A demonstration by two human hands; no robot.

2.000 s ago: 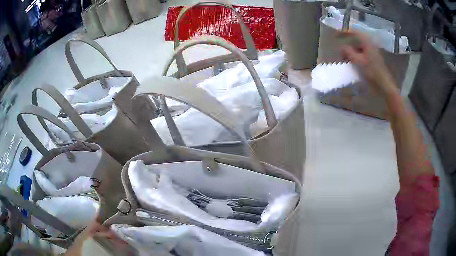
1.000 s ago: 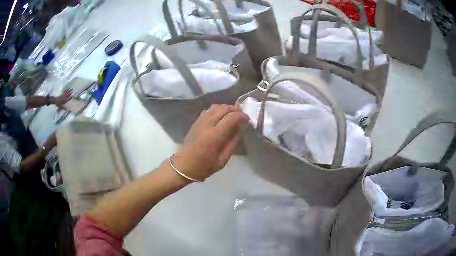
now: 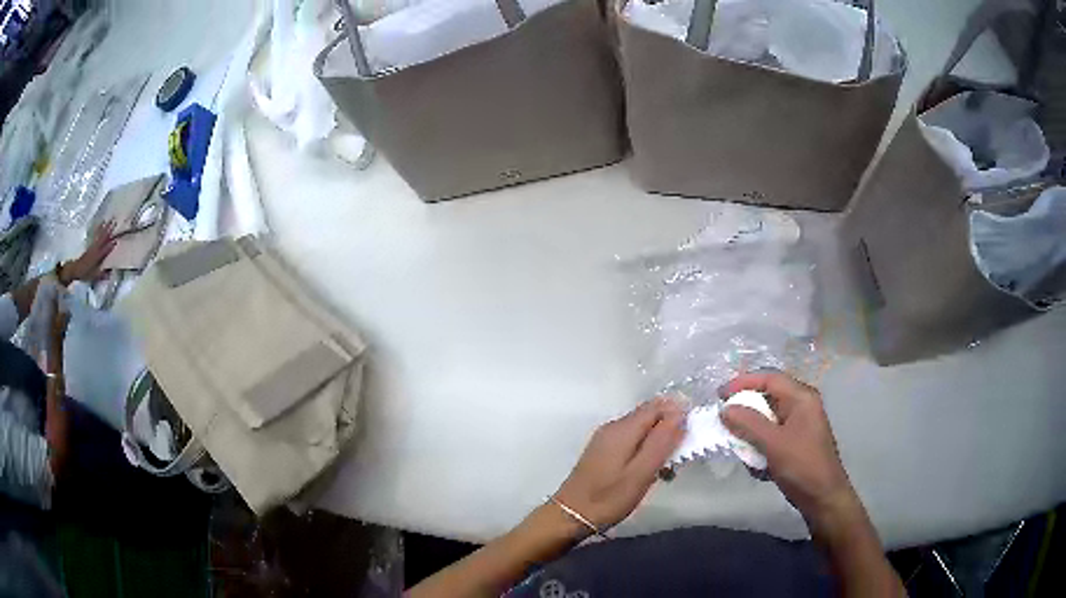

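A white foam protector (image 3: 708, 430) with a toothed lower edge and a rounded right end is held at the table's near edge, right of the middle. My left hand (image 3: 625, 461) pinches its left end. My right hand (image 3: 789, 438) grips its rounded right end, with the thumb on top. A clear polybag (image 3: 736, 292), crinkled and shiny with white pieces inside, lies flat on the table just beyond my hands. My fingers hide parts of the protector.
Stuffed taupe totes stand at the back (image 3: 503, 111), back right (image 3: 754, 129) and right (image 3: 923, 251). A folded beige fabric bag (image 3: 251, 362) lies left. A blue tape dispenser (image 3: 189, 158), dark tape roll (image 3: 174, 89) and another person's hands (image 3: 88, 255) are at far left.
The view has shifted to the near edge of the table. My left hand has left the tote's rim. Both hands now hold the foam protector.
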